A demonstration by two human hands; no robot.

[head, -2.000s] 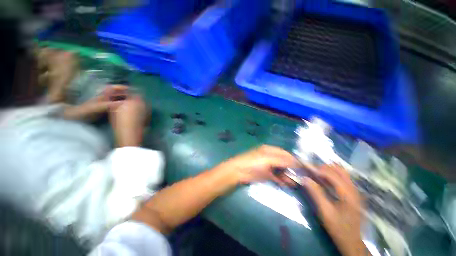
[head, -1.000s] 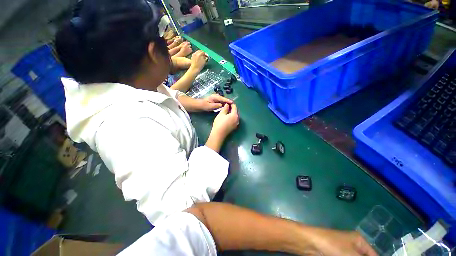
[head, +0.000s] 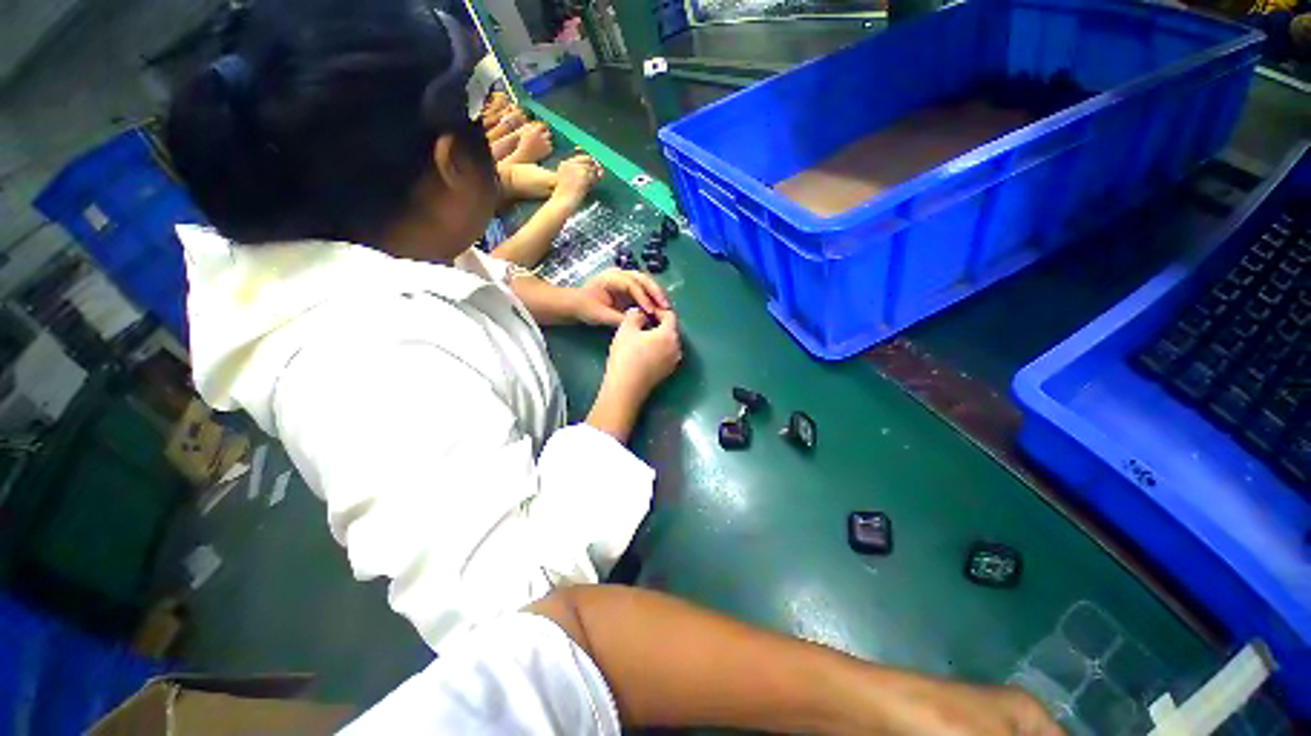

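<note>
My left hand (head: 992, 710) is at the bottom right edge, blurred, with its fingers cut off by the picture's edge; what it holds does not show. My right hand is out of the picture. A black rounded-square unit (head: 870, 532) lies on the green bench above my forearm, and another black unit (head: 992, 564) lies to its right. Farther off lie a black unit on its side (head: 801, 430) and small black pieces (head: 736, 431). A clear sheet with rounded-square outlines (head: 1071, 654) lies beside my hand, with a cream-white strip (head: 1215, 699) over its right part.
A deep blue crate (head: 848, 273) stands across the bench. A shallow blue tray (head: 1136, 417) with rows of black units is at the right. A person in a white coat (head: 417, 417) sits at my left, hands together over the bench. Other workers' arms (head: 554, 201) show beyond.
In the last second the view shifted slightly. Two seconds ago both my hands were in view, working together over the sheet; now the view is turned left and only my left hand partly shows.
</note>
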